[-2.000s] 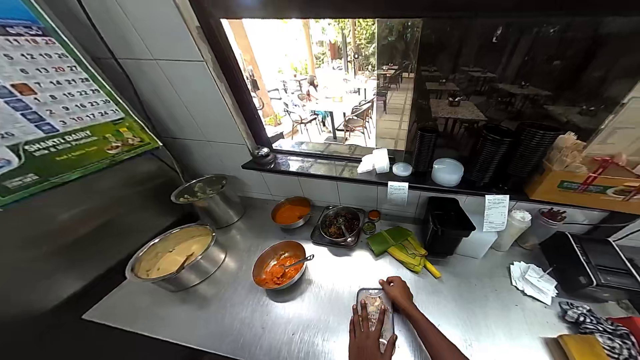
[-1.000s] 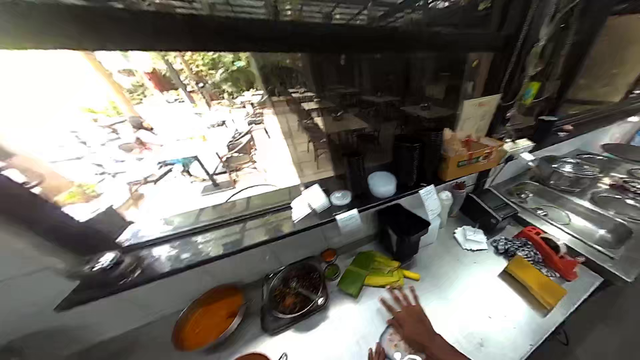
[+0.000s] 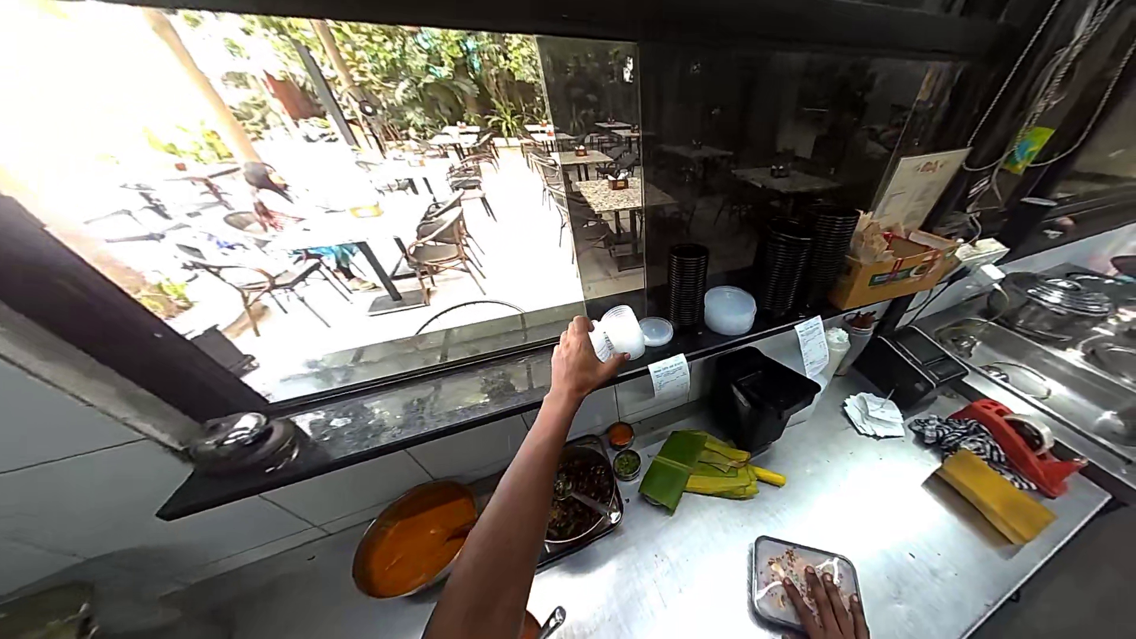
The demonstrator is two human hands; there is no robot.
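My left hand (image 3: 581, 355) reaches to the dark window sill and grips a stack of small white plastic cups (image 3: 621, 333). Right beside the cups on the sill lie small round clear lids (image 3: 657, 332). Flat on top of a lidded rectangular container (image 3: 779, 581) of food rests my right hand (image 3: 825, 605), palm down, partly cut off by the lower edge. The container has a dark base and a see-through lid and stands on the steel counter.
A bowl of orange sauce (image 3: 417, 541), a pan of dark food (image 3: 581, 497), small sauce cups and banana leaves (image 3: 701, 470) stand along the wall. A black bin (image 3: 763, 399), folded papers (image 3: 874, 415) and a red tape dispenser (image 3: 1021, 448) are farther right.
My left hand has gone from the container to the sill and taken hold of the white cups, which lay there earlier. The view has swung right.
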